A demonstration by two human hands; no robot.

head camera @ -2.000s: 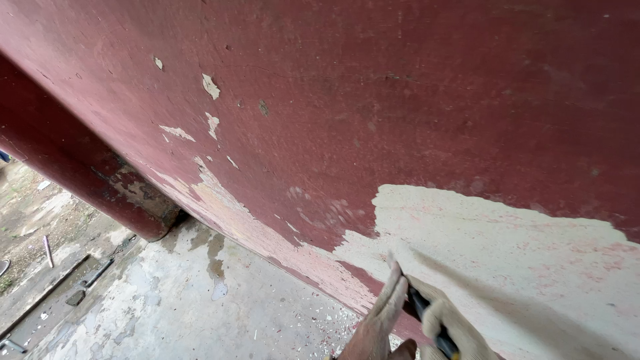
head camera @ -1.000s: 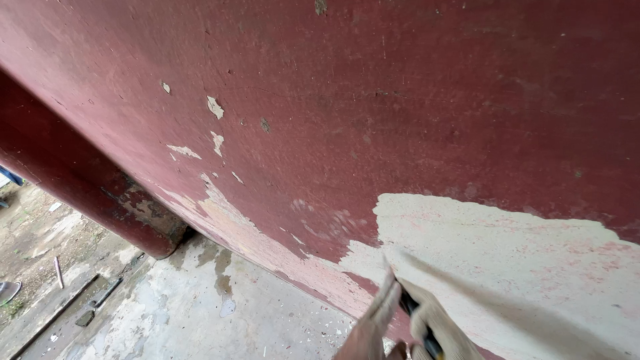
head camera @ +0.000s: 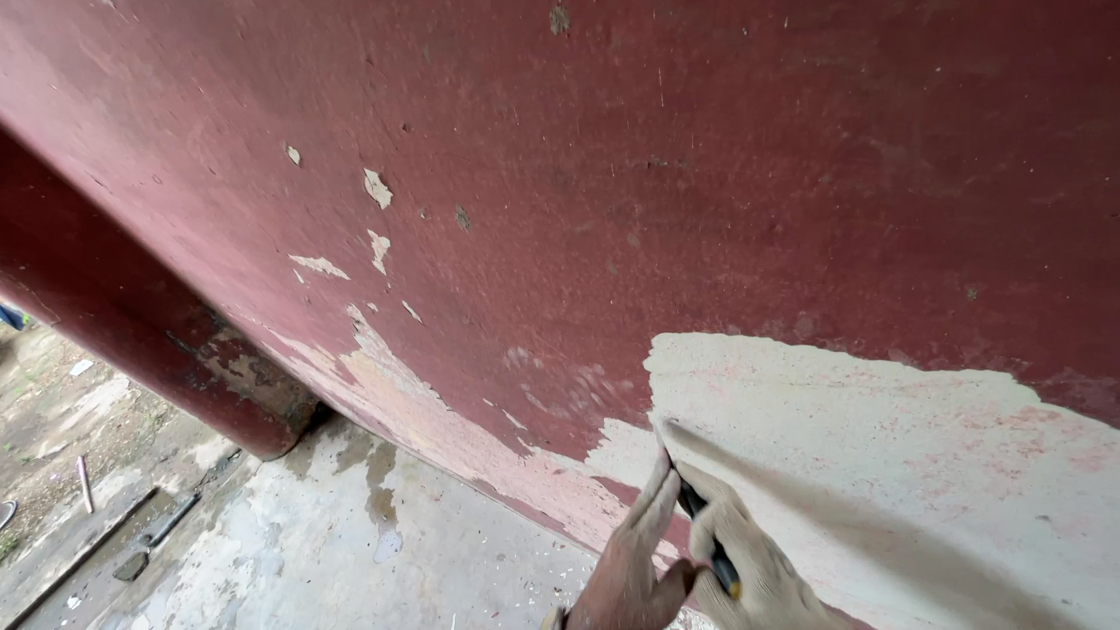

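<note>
My right hand [head camera: 752, 551], pale with dust, is closed around a tool with a black and yellow handle [head camera: 722, 564]. The tool's tip meets the wall near the left edge of a bare pale patch [head camera: 875, 420]; its exact kind is hidden. Beside it, my left hand [head camera: 634, 560] has its fingers stretched out together toward the same tip, pressing alongside the tool; whether it grips the tool I cannot tell. Dark red paint [head camera: 569, 219] covers the wall above and left of the patch, with scratch marks just left of the fingertips.
A red round column [head camera: 157, 324] with a worn base stands at the left. Paint flakes lie on the concrete floor [head camera: 306, 534] along the wall's foot. Farther left are a dark-handled tool [head camera: 173, 521], a stone-like piece [head camera: 131, 567] and a thin stick [head camera: 84, 484].
Both hands stay together at the patch's left edge, with the tool still in my right hand. The pale patch looks much the same.
</note>
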